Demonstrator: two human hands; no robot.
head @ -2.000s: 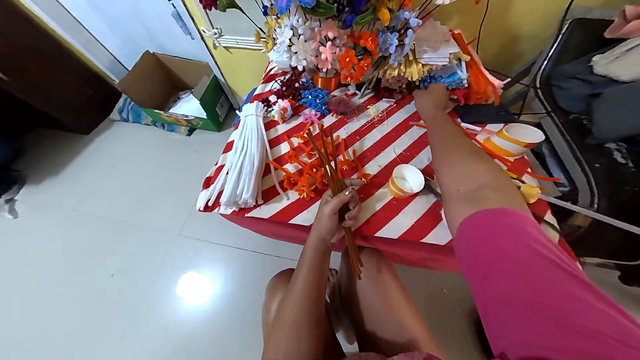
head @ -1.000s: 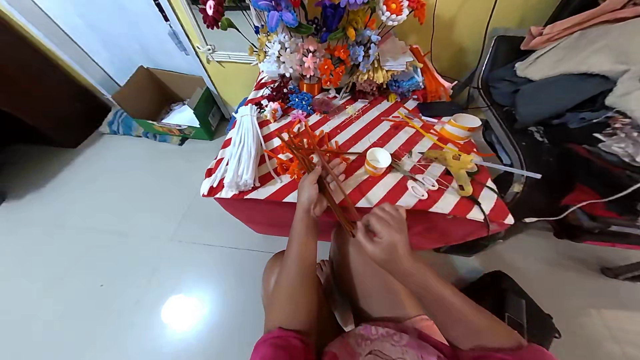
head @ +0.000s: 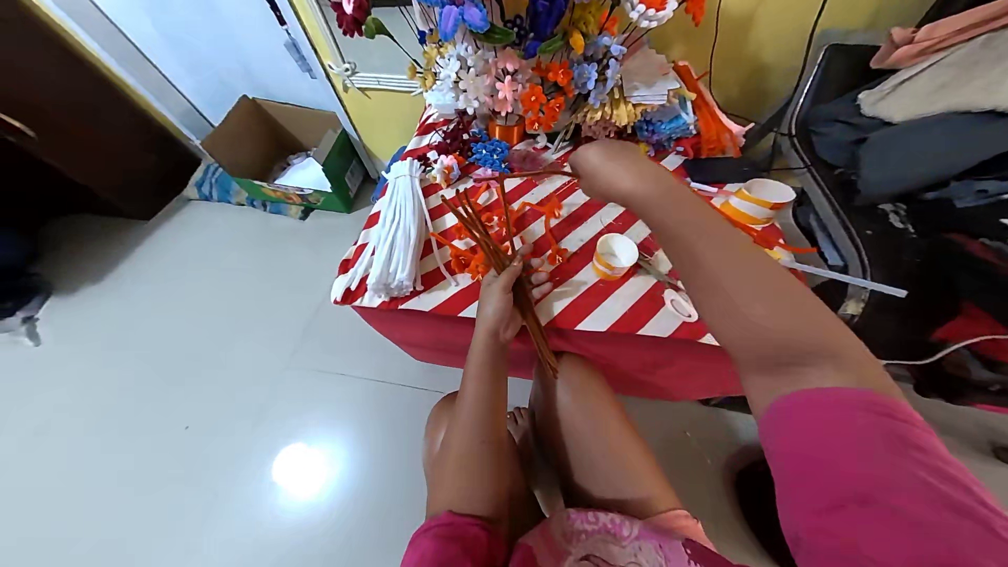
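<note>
My left hand (head: 510, 290) is closed around a bundle of brown stems (head: 535, 331), which slants over the table's front edge. My right hand (head: 610, 169) is stretched over the table's back part, its fingers mostly hidden; a thin brown stem (head: 535, 173) runs out to its left. Orange pipe-cleaner flowers (head: 472, 256) lie behind and beside the bundle. To the left is a tied bunch of white pipe cleaners (head: 398, 236). A striped paper cup (head: 615, 256) stands right of my left hand. Handmade flowers (head: 504, 83) fill the back of the table.
The red-and-white striped cloth (head: 606, 307) covers the table. A second striped cup (head: 760, 201), a glue stick (head: 846, 277) and scissors (head: 679, 304) are at the right, partly behind my arm. An open cardboard box (head: 291, 189) sits on the floor; clothes (head: 937, 150) are piled at right.
My right hand has moved from beside the bundle's lower end out over the back of the table. My left hand keeps hold of the bundle.
</note>
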